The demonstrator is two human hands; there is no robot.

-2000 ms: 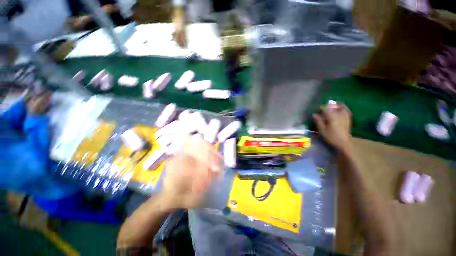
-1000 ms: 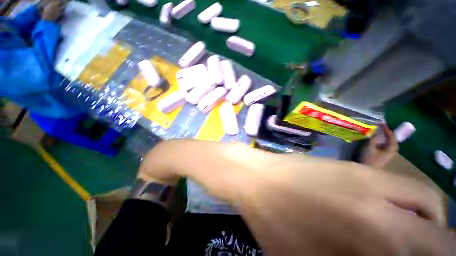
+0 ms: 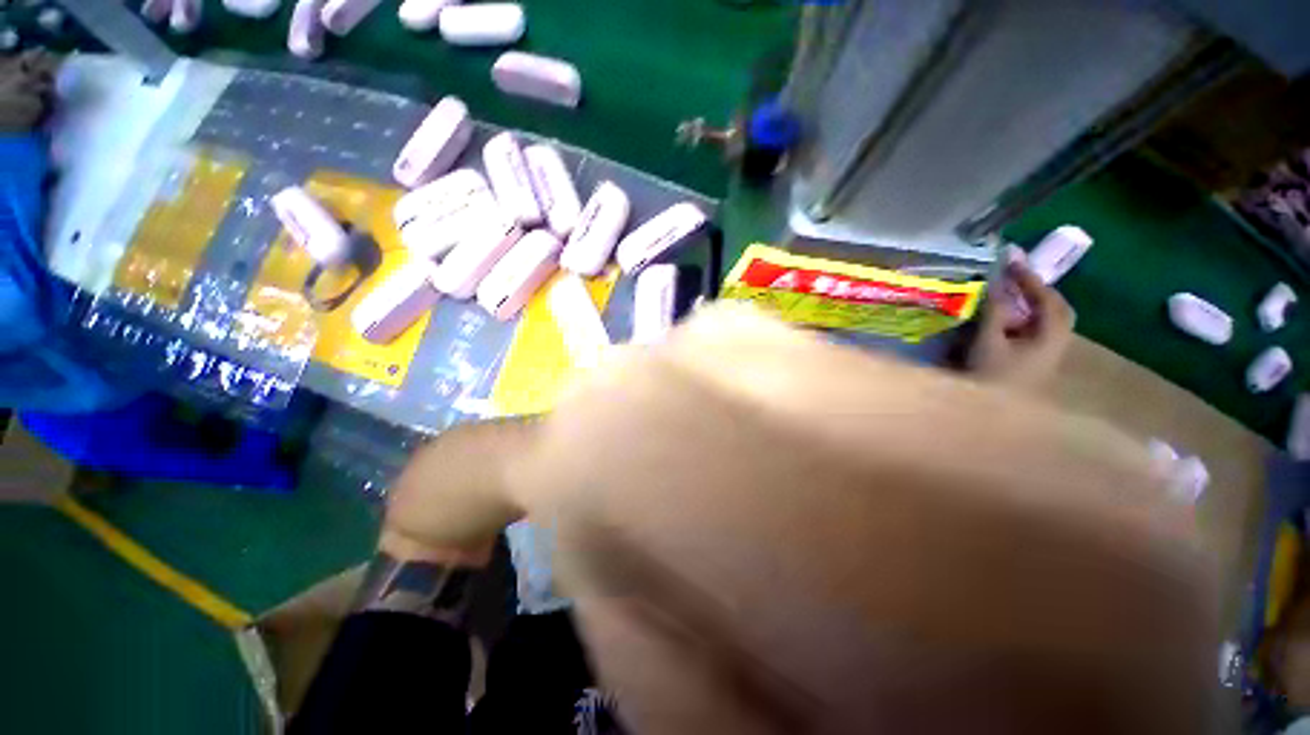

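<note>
Several pale pink housings (image 3: 460,237) lie in a loose pile on the bench, left of the press (image 3: 920,129). The yellow and red warning label (image 3: 855,297) shows on the press front. A large blurred stretch of bare skin close to the camera hides the fixture area. My left hand (image 3: 467,481), above a dark wristband, runs behind that blur; its fingers cannot be made out. My right hand (image 3: 1037,319) appears to be the curled fingers at the press's right side, partly hidden; its grip is unclear.
The green conveyor belt (image 3: 639,122) runs behind the bench with pink housings on it. A blue-tipped fitting (image 3: 773,127) stands left of the press. A cardboard sheet (image 3: 1135,395) lies right. A person's blue sleeve (image 3: 36,287) is at far left.
The view has shifted, so the press first moved right, then partly back left. The blurred skin came to cover the fixture front. My left hand has left the pile's front edge.
</note>
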